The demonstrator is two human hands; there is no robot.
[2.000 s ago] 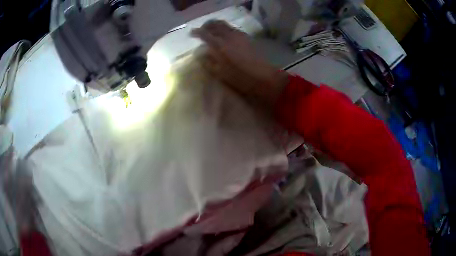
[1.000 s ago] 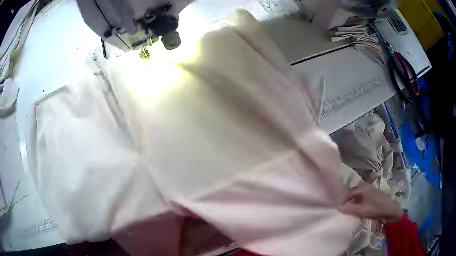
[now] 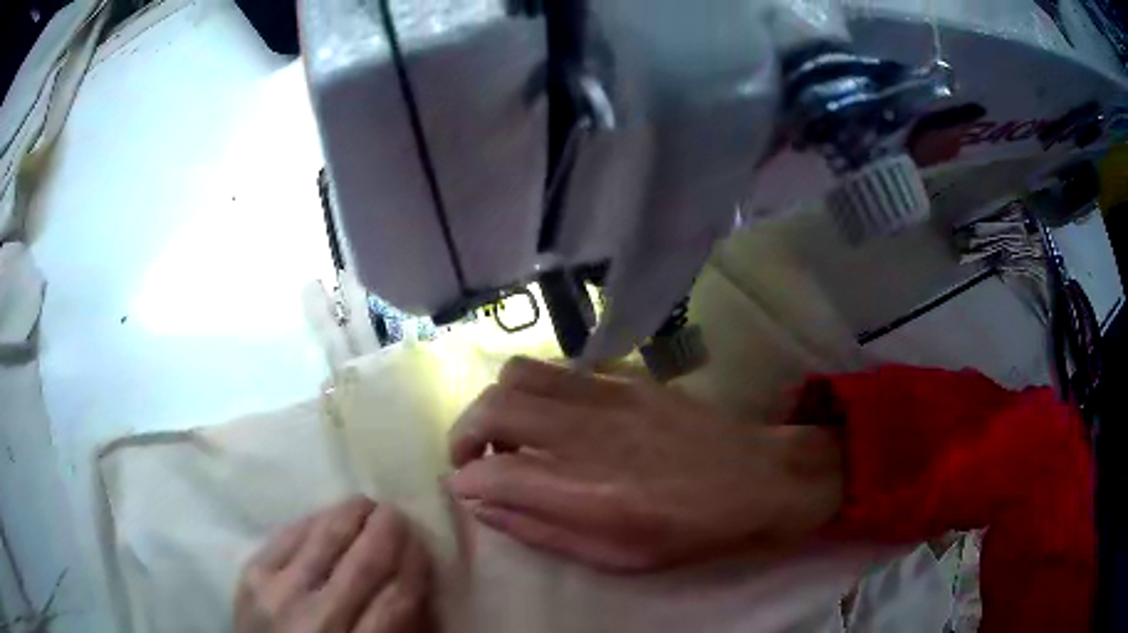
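Observation:
A beige garment panel (image 3: 223, 495) lies under both of my hands, its back edge at the lit needle area of the sewing machine head (image 3: 544, 161). My right hand (image 3: 631, 470) is just in front of the presser foot area, fingers curled and pinching the cloth, with the red sleeve behind it. My left hand (image 3: 334, 575) is nearer me at the bottom, fingers curled onto the cloth; its fingertips are hidden and the frame cuts it off. The needle is not clearly visible. A small dark ribbed knob (image 3: 674, 351) sits just behind my right hand.
A pale ribbed tension dial (image 3: 878, 195) sticks out of the head. Narrow beige strips (image 3: 1008, 241) and partly hidden dark scissors (image 3: 1074, 324) lie at the right. More beige cloth (image 3: 19, 291) is at the left edge. The crumpled bundle (image 3: 909, 594) shows at the lower right.
The view is now closer to the machine head. My right hand has moved from the cloth's lower right corner to the needle area. My left hand has come into view on the cloth.

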